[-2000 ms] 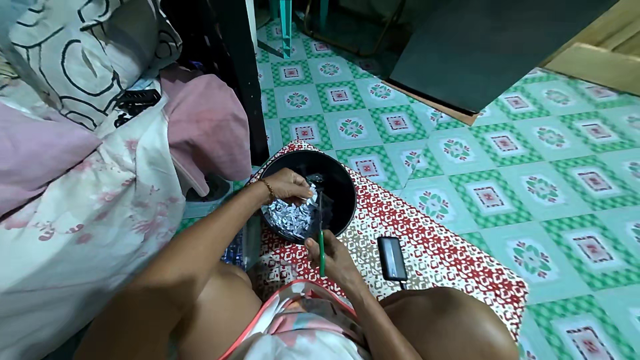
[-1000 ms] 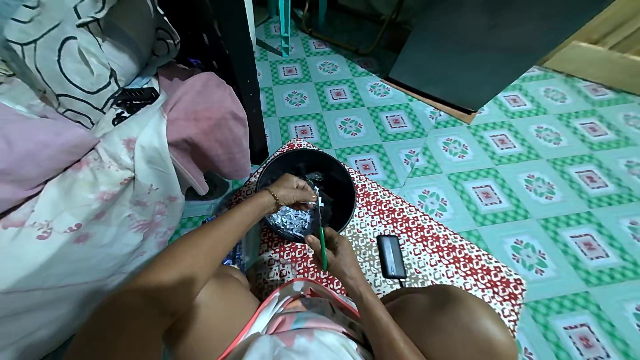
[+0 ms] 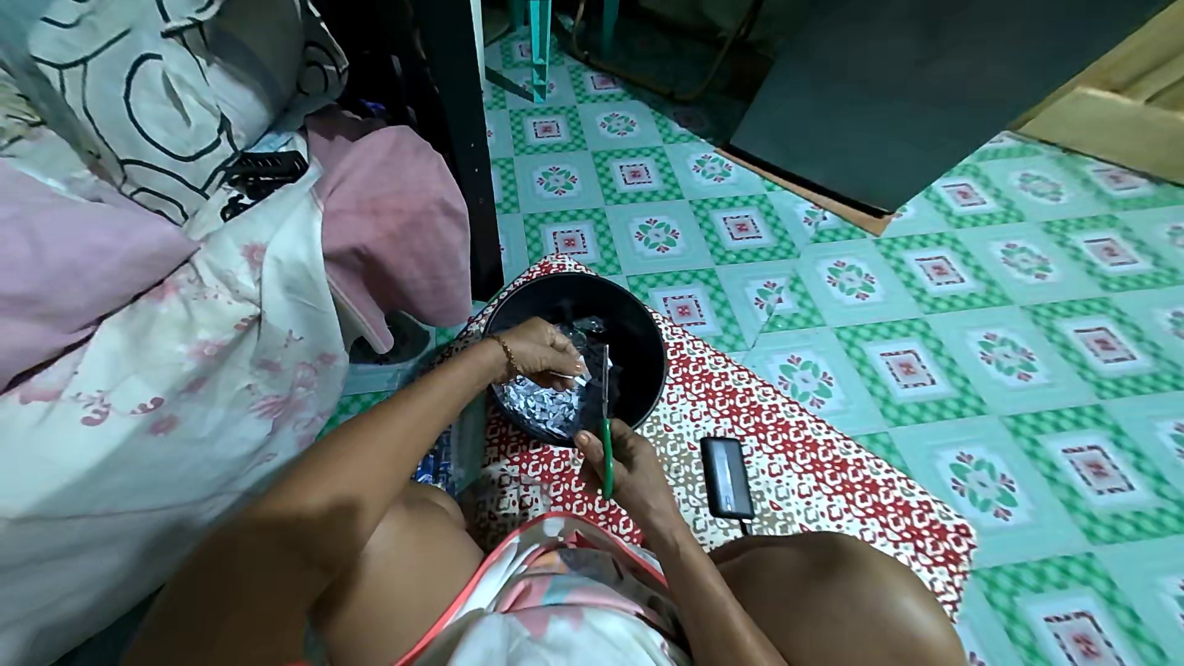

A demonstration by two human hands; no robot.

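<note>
A round black tub (image 3: 654, 356) stands on a red and white patterned cloth. Crumpled or cut silvery foil pieces (image 3: 544, 407) lie inside it, at the left. Over the tub, my left hand (image 3: 548, 353) pinches a small whitish piece (image 3: 581, 375) whose material I cannot make out. My right hand (image 3: 624, 458), at the tub's near rim, is closed on the green handle of a pair of scissors (image 3: 608, 453). The narrow blades point away from me, just right of my left fingertips. Whether the blades touch the piece cannot be told.
A black power bank (image 3: 728, 478) with a cable lies on the patterned cloth (image 3: 795, 435) right of my right hand. Bedding with pillows (image 3: 398, 222) rises at the left, with a black hair clip (image 3: 264, 171) on it. A dark panel (image 3: 888, 102) stands on the tiled-pattern floor beyond.
My left hand stays over the tub with slight shifts of the fingers. The scissors' blades and handle now look more upright in view than one second ago.
</note>
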